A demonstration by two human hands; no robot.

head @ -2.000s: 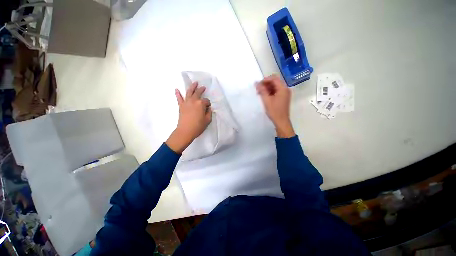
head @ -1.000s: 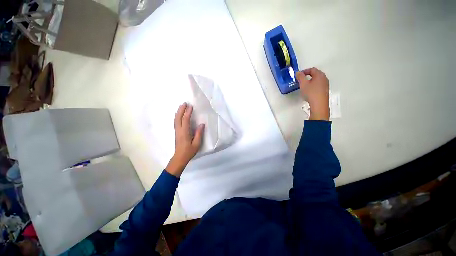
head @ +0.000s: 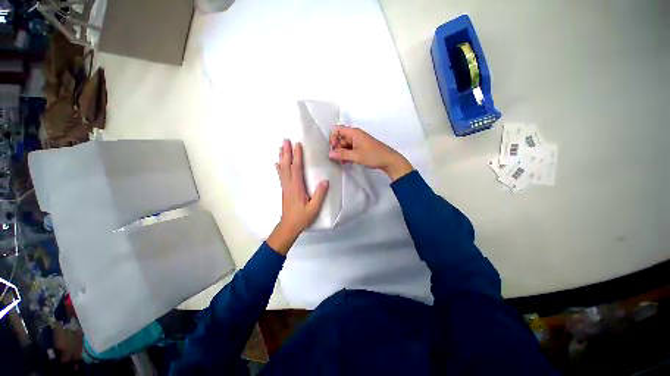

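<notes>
A tissue-wrapped bag [head: 320,158] lies on the stack of white tissue paper [head: 323,51] in front of me. Its folded flap comes to a point at the top. My left hand [head: 295,194] lies on the bundle's left side, fingers apart, pressing on it without gripping. My right hand [head: 361,149] is at the bundle's upper right side, its fingertips pinched together at the fold. Whether tape is between those fingertips is too small to tell. The blue tape dispenser [head: 464,77] stands right of the paper, with yellowish-cored tape inside.
White barcode labels [head: 523,156] lie in a loose pile below the dispenser. Grey-white wrapped boxy shapes [head: 139,239] stand at the left. A taupe handbag [head: 147,28] is at the upper left, with brown crumpled material [head: 73,103] below it. The table's curved dark edge runs at the lower right.
My right hand has moved left from the tape dispenser to the bundle's fold. My left hand stays on the bundle. The whole view has shifted slightly.
</notes>
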